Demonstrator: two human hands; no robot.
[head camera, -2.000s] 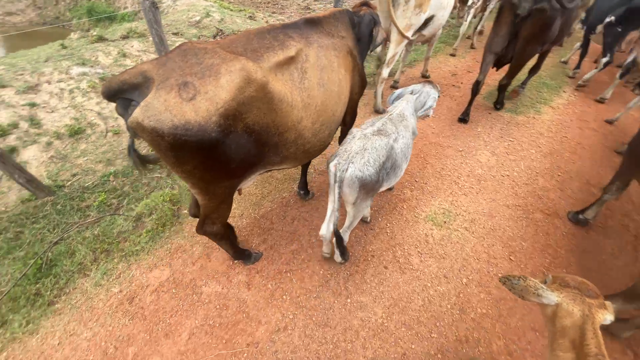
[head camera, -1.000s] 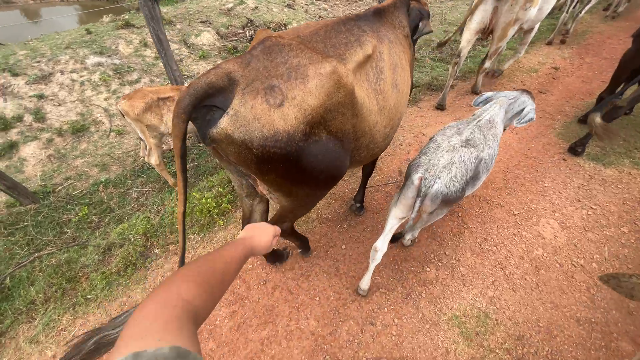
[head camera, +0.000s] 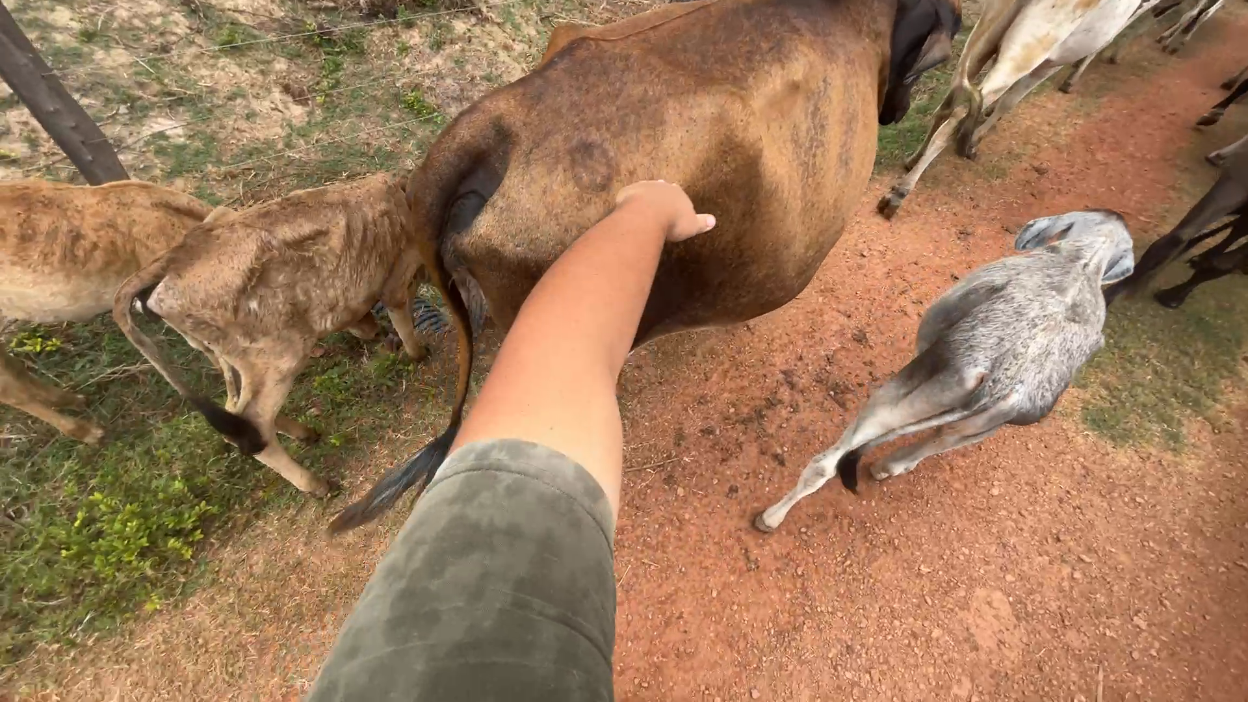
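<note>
My left hand (head camera: 666, 210), at the end of an arm in a green-grey short sleeve, is at the hip and flank of a large brown cow (head camera: 799, 185), seemingly touching it. The thumb stands apart on the right; the other fingers are mostly hidden behind the back of the hand. Nothing held shows in it. The cow's dark-tipped tail (head camera: 458, 341) hangs left of my forearm. To the right, a small grey calf (head camera: 1014, 331) walks with one hind leg stretched back. My right hand is out of view.
Two thin tan calves, the nearer (head camera: 292, 263) and a farther one (head camera: 88, 244), are on the grass at left, near a wooden fence post (head camera: 58, 97) and wires. A pale cow (head camera: 1043, 49) and dark cattle legs (head camera: 1199, 224) are ahead on the reddish gravel track (head camera: 877, 585).
My left arm, absent two seconds ago, has reached farther forward to the brown cow's flank. More of the tan calves shows at left. The grey calf is now farther from the cow.
</note>
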